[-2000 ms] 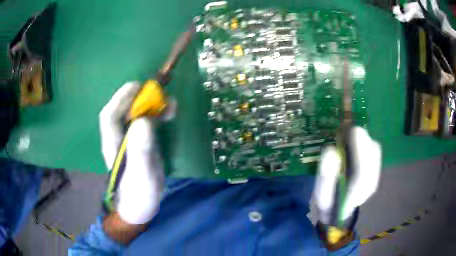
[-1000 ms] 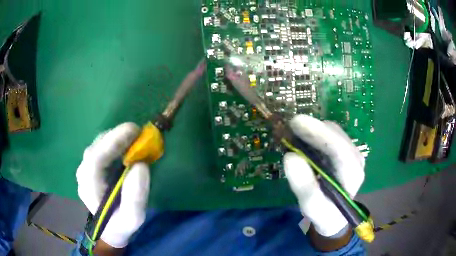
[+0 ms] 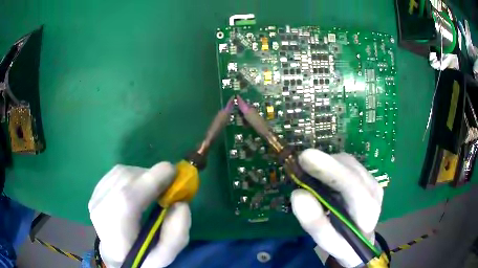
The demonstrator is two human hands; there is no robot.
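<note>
A green circuit board (image 3: 356, 136) with rows of silver, black and yellow-orange parts lies on the green mat. My left hand (image 3: 139, 209), in a white glove, grips a soldering iron with a yellow collar (image 3: 181, 184). My right hand (image 3: 340, 201), also gloved, grips a second iron with a green-yellow stripe (image 3: 319, 198). Both tips come close together over one small part (image 3: 236, 100) near the board's left edge. Whether the tips touch it cannot be told. My right hand and its iron cover the board's lower middle.
A dark iron stand with a yellow-brown sponge (image 3: 22, 130) is at the far left. Another stand (image 3: 445, 131) with a sponge is at the right, and a thin silvery wire (image 3: 432, 107) hangs beside it. A white connector (image 3: 242, 20) projects from the board's top edge.
Two seconds ago the irons were well apart; their tips have since come together at the board's left edge. Since one second ago, hands, irons and board appear lower in view.
</note>
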